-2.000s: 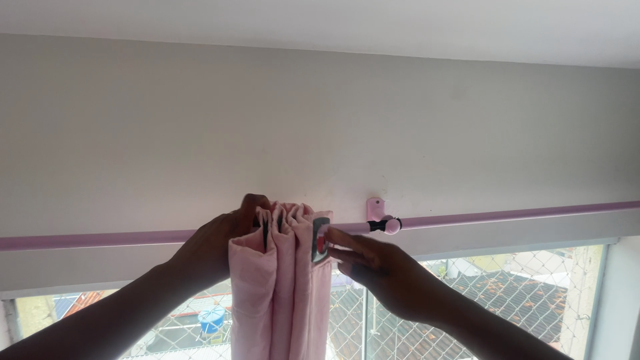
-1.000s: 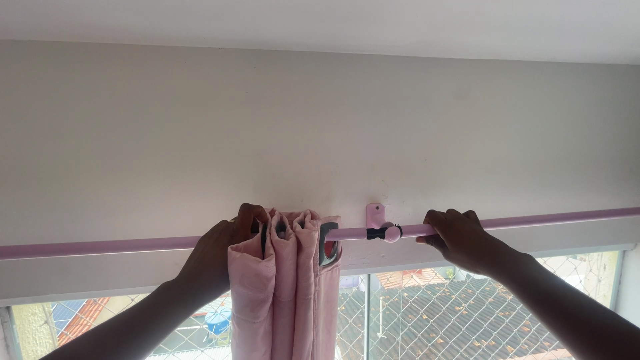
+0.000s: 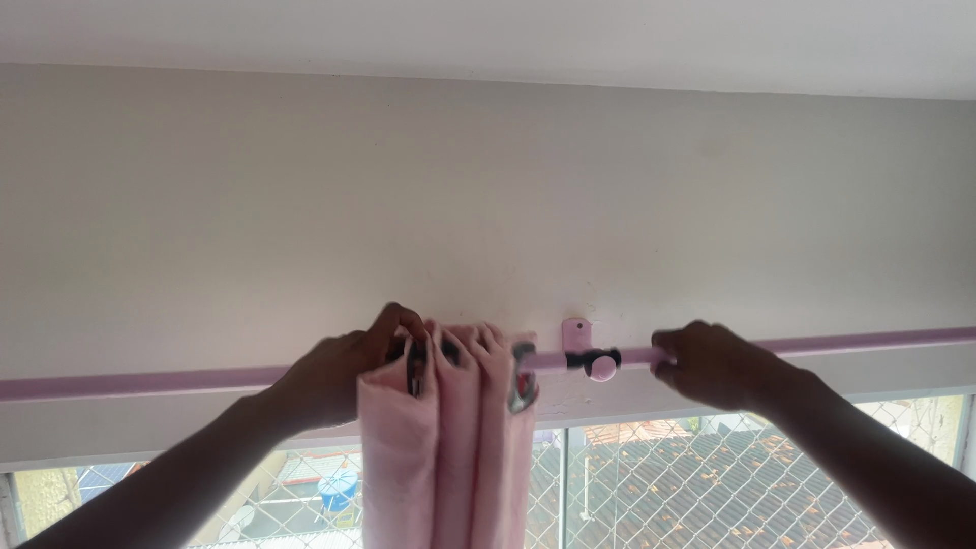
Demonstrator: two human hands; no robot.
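Note:
A pink curtain (image 3: 457, 457) with dark grommets hangs in gathered folds on a pink curtain rod (image 3: 877, 341). My left hand (image 3: 358, 358) grips the bunched top edge of the curtain at its left side; some fingers are hidden behind the cloth. My right hand (image 3: 709, 366) is closed around the rod, right of the wall bracket (image 3: 577, 335). A round pink knob (image 3: 603, 366) and black pieces sit on the rod at the bracket. The rod passes through the rightmost grommet (image 3: 522, 385), which stands a little left of the bracket.
Below the rod is a window with white safety netting (image 3: 686, 473). Tiled roofs and a blue water tank (image 3: 338, 488) show outside. The plain wall (image 3: 457, 191) rises above the rod to the white ceiling (image 3: 488, 38).
My right hand has left the curtain's right edge and moved right, past the bracket, onto the rod. My left hand has stayed at the curtain's top.

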